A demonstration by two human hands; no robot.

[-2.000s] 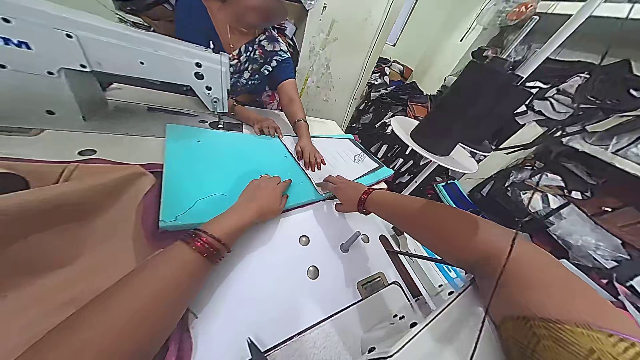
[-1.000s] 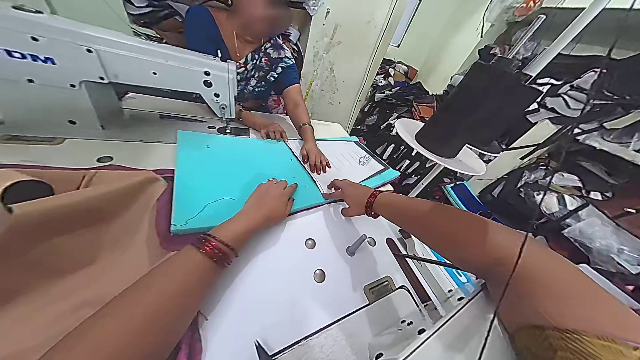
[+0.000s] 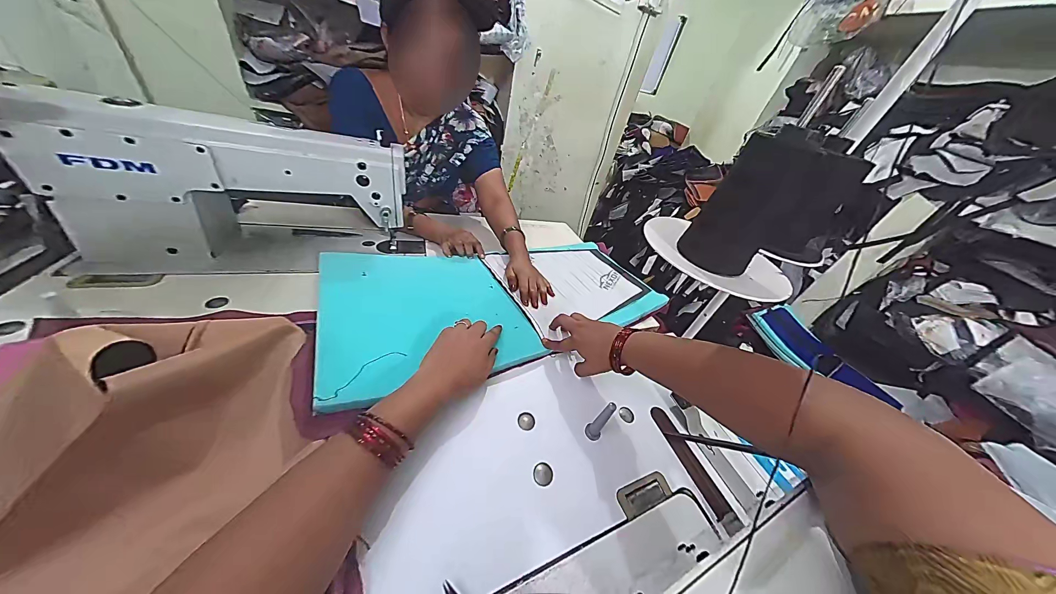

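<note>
A turquoise foam-like sheet (image 3: 388,305) lies flat on the sewing table. On its right part rests a white printed panel (image 3: 569,276) with a dark edge. My left hand (image 3: 462,355) presses palm-down on the sheet near its front edge, fingers slightly spread. My right hand (image 3: 582,342) has its fingers at the panel's lower left corner; whether they pinch it cannot be told. Across the table, a co-worker's hand (image 3: 528,280) lies flat on the panel, and the co-worker's other hand (image 3: 460,242) rests by the sheet's back edge. A loose dark thread lies on the sheet.
An FDM industrial sewing machine (image 3: 289,165) stands behind the sheet at left. Tan material (image 3: 165,437) covers the left front. A black thread cone (image 3: 771,198) stands on a white holder at right. A grey pin (image 3: 601,421) rises from the white tabletop. Scraps fill shelves at right.
</note>
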